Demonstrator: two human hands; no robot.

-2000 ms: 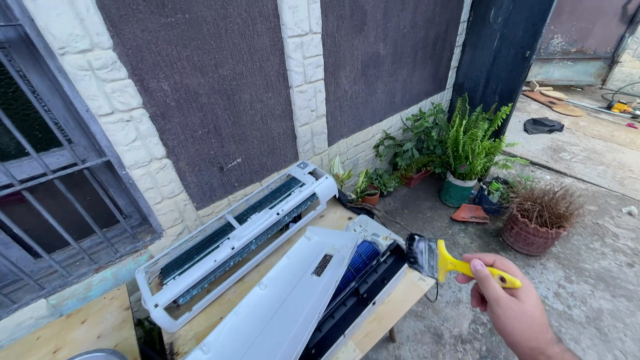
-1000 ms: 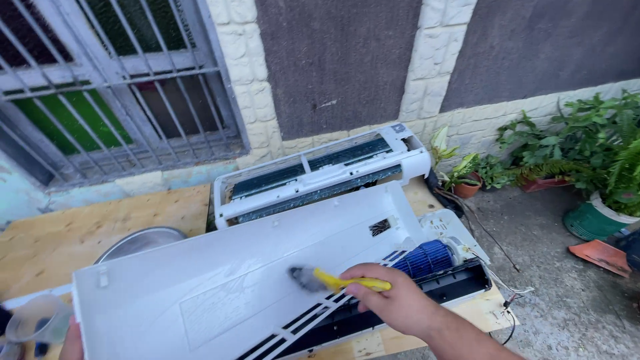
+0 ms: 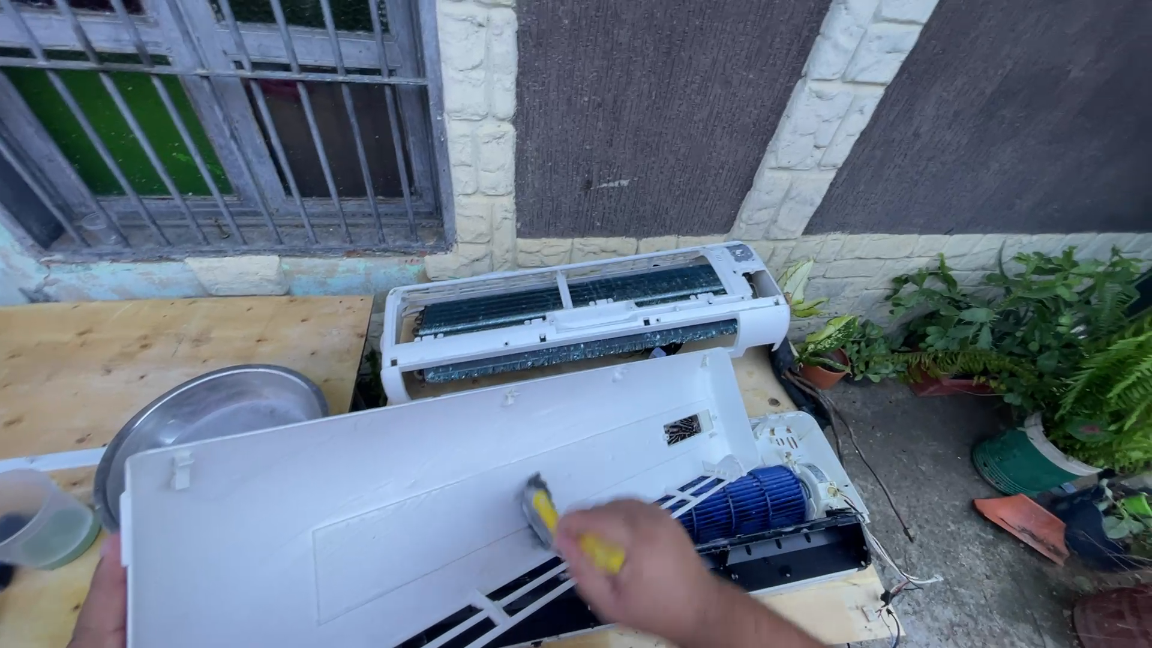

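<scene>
My right hand [image 3: 630, 562] grips the yellow handle of a paintbrush [image 3: 542, 511], whose dark bristles touch the inner face of a white plastic air conditioner cover [image 3: 405, 468]. At the lower left, my left hand [image 3: 101, 598] holds the cover's left edge, with most of its fingers hidden. The cover is tilted over the air conditioner's black base [image 3: 792, 551], where a blue cylindrical blower fan [image 3: 742, 504] shows. Behind the cover lies a white front frame [image 3: 585, 319] with dark mesh filters or fins in it.
A metal basin [image 3: 216, 405] and a clear plastic container [image 3: 45, 522] with liquid stand on the wooden table [image 3: 180, 333] at left. Loose wires [image 3: 900, 576] hang at the base's right end. A barred window and wall run behind; potted plants [image 3: 1035, 360] stand at right.
The brush, held away from the parts at the right two seconds ago, is now on the cover. The cover has been raised and turned, with my left hand at its edge. The view has swung left.
</scene>
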